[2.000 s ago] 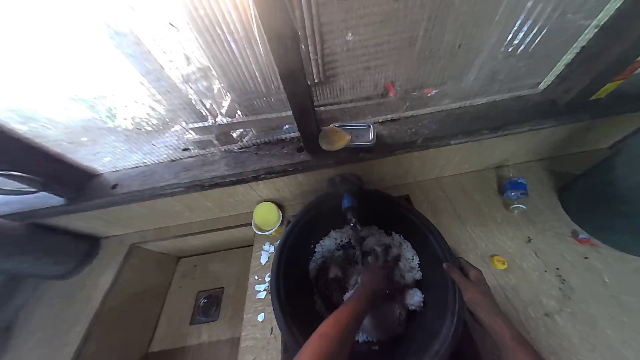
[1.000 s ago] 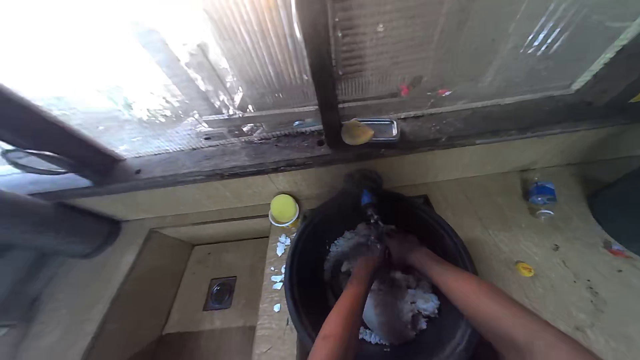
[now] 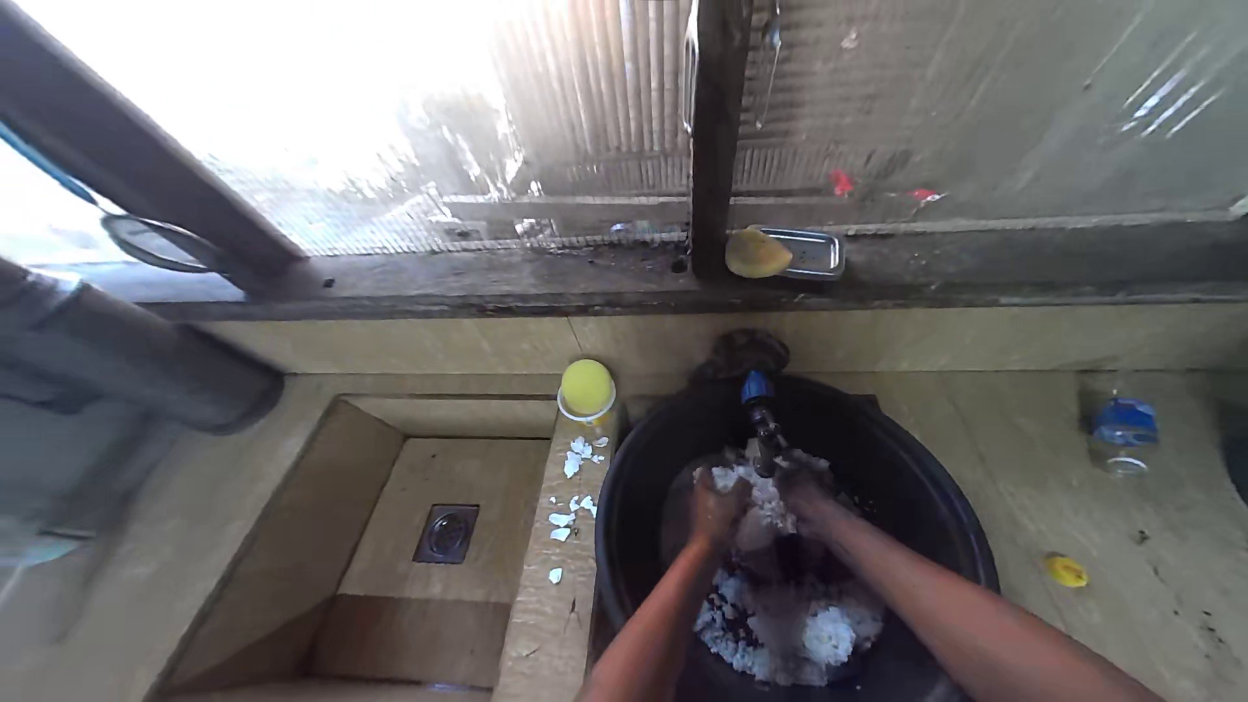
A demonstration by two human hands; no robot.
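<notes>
A large black tub [image 3: 621, 487] stands under a tap with a blue handle [image 3: 757, 387]. White crumbly clumps [image 3: 831, 636] lie wet in the bottom of the tub, in cloudy water. Both hands are inside it, close below the spout. My left hand [image 3: 720, 509] cups some of the white clumps from the left side. On the right, my right hand [image 3: 807, 492] is at the same clumps, its fingers partly hidden and blurred. More of the white material shows between the two hands.
Left of the tub is a tiled basin with a drain [image 3: 447, 533]. White fragments [image 3: 562, 520] and a yellow-topped container [image 3: 587, 389] are on the ledge between. A metal tray [image 3: 814, 255] sits on the sill. Rightward are a plastic bottle [image 3: 1126, 435] and a yellow piece [image 3: 1067, 571].
My right hand has gone from the tub's right rim into the tub, beside the left. Both hands have come up under the tap with white clumps between them.
</notes>
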